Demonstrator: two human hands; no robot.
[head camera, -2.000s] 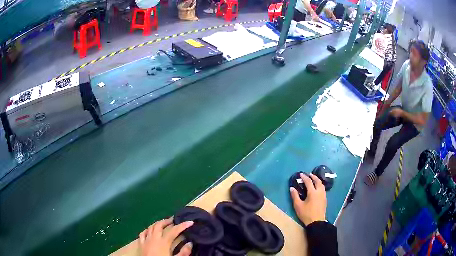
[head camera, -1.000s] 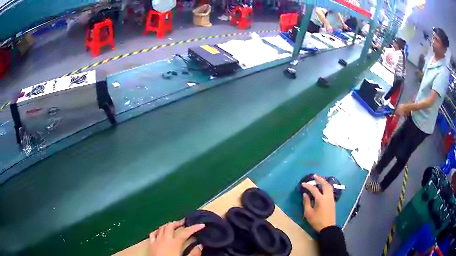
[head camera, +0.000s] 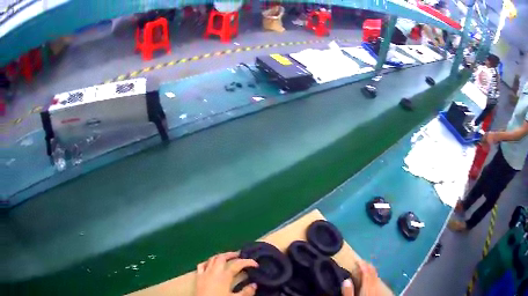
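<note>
Several black oval ear pads (head camera: 325, 237) lie in a loose pile on the tan cardboard sheet (head camera: 184, 286) at the bottom. My left hand (head camera: 223, 276) grips the ear pad (head camera: 267, 265) at the pile's left side, fingers over its rim. My right hand (head camera: 363, 280) is at the pile's right edge, cut off by the picture's bottom; its fingers are beside a pad, and whether it grips one is unclear. Two black ear cup pieces with white labels (head camera: 379, 210) (head camera: 410, 226) lie apart on the blue-green bench, beyond the cardboard.
A wide green conveyor belt (head camera: 191, 199) runs behind the bench, with black parts (head camera: 407, 104) on it far off. White sheets (head camera: 443, 159) and a blue tray (head camera: 461, 128) are further right. A person (head camera: 509, 156) stands at the right. A grey box machine (head camera: 104, 113) is across the belt.
My right hand has left the labelled ear cup pieces and come back to the pile. My left hand stays on its ear pad. The view has turned right-to-left shifted, with the scene further right.
</note>
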